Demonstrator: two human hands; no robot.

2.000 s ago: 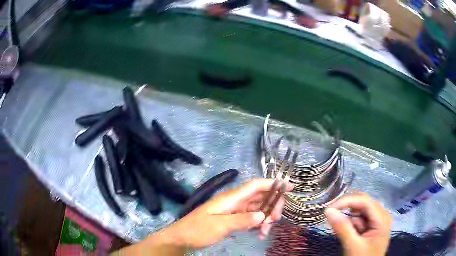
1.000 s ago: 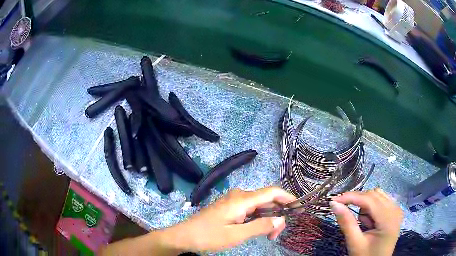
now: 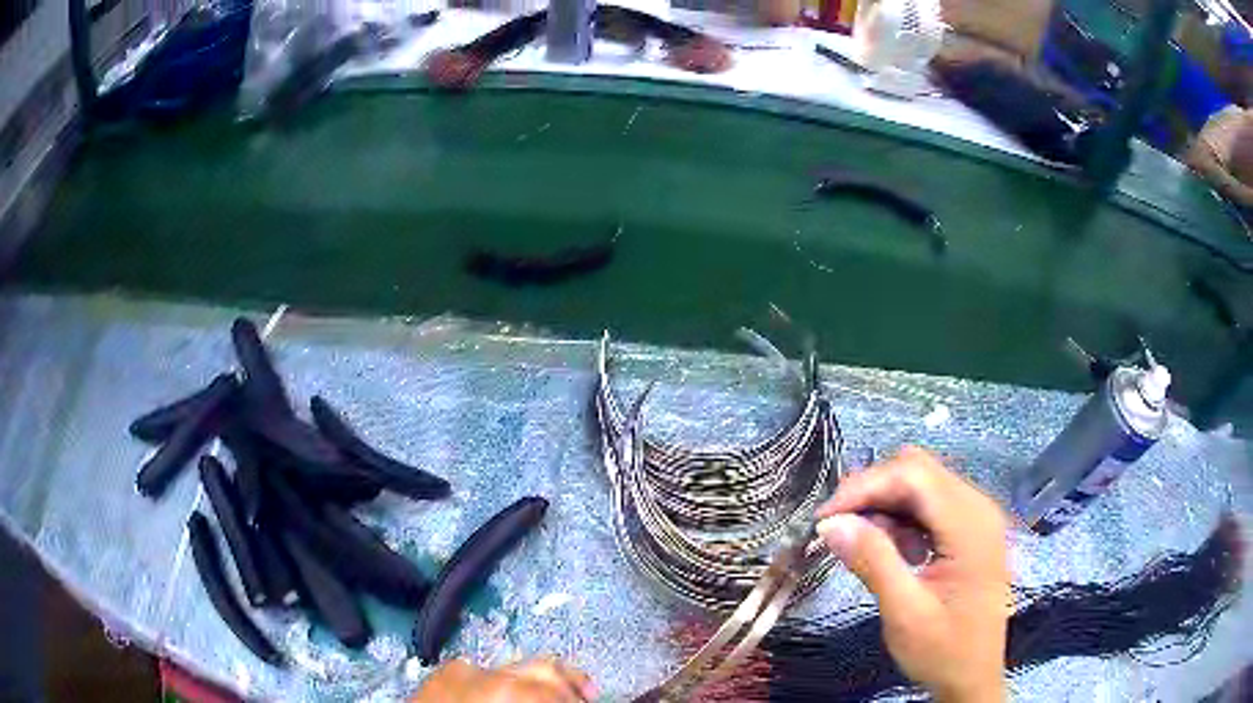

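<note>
My right hand [image 3: 923, 570] is right of centre, thumb and fingers pinched on the upper end of a curved metal strip [image 3: 753, 613]. The strip slants down to the left and looks doubled, maybe two strips. My left hand [image 3: 511, 681] is cut off by the bottom edge; only its back and knuckles show and its fingertips are hidden. A nested stack of C-shaped metal strips [image 3: 708, 483] lies just left of my right hand. A black wire bundle [image 3: 1086, 621] with reddish ends lies below and right, partly behind my right hand.
Loose black sleeves [image 3: 313, 474] lie in a pile at left, with one sleeve [image 3: 476, 577] apart. A spray can [image 3: 1099, 448] stands tilted-looking at right. Black curved pieces [image 3: 543, 264] lie on the green belt [image 3: 371, 206]. Another person's hand [image 3: 1226, 154] shows at upper right.
The view has shifted, so the bench items sit further left and the belt lower. My left hand has moved down, mostly out of view. The strip reaches lower left from my right hand.
</note>
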